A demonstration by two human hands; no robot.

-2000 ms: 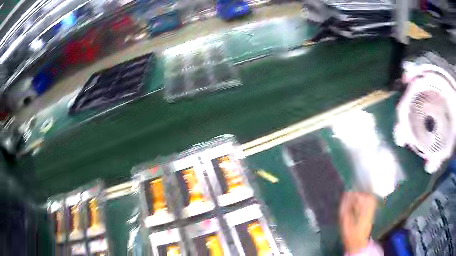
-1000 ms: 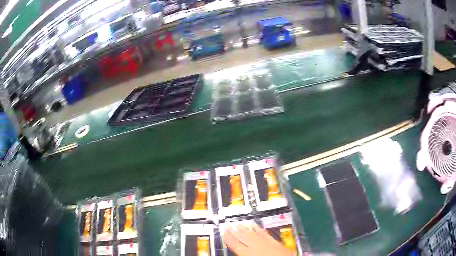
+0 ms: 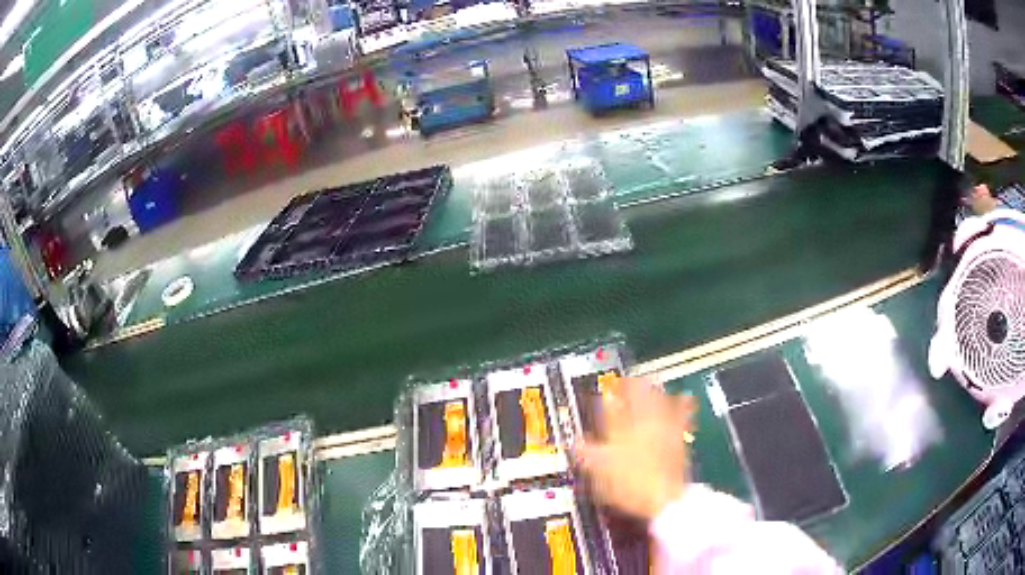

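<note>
My right hand [image 3: 638,444], in a pale pink sleeve, is over the right column of the middle blister tray [image 3: 407,449], fingers spread. It hides most of the top right display module [image 3: 591,362]. Whether it holds anything is hidden. The other modules show white edges, black sheets and orange flex cables, such as the top middle flex cable [image 3: 534,420]. My left hand is not in view. The dark sticker sheet [image 3: 778,449] lies flat to the right of the hand.
A second tray of modules [image 3: 234,494] is at left, with crumpled clear film [image 3: 386,522] between the trays. A pink fan [image 3: 995,326] and shiny pale film [image 3: 877,393] are at right. Across the green conveyor [image 3: 371,326] lie a black tray [image 3: 343,222] and a clear tray [image 3: 549,213].
My right hand has moved from the sticker sheet to the tray's lower row, then up to its top right module. The view has shifted, then steadied.
</note>
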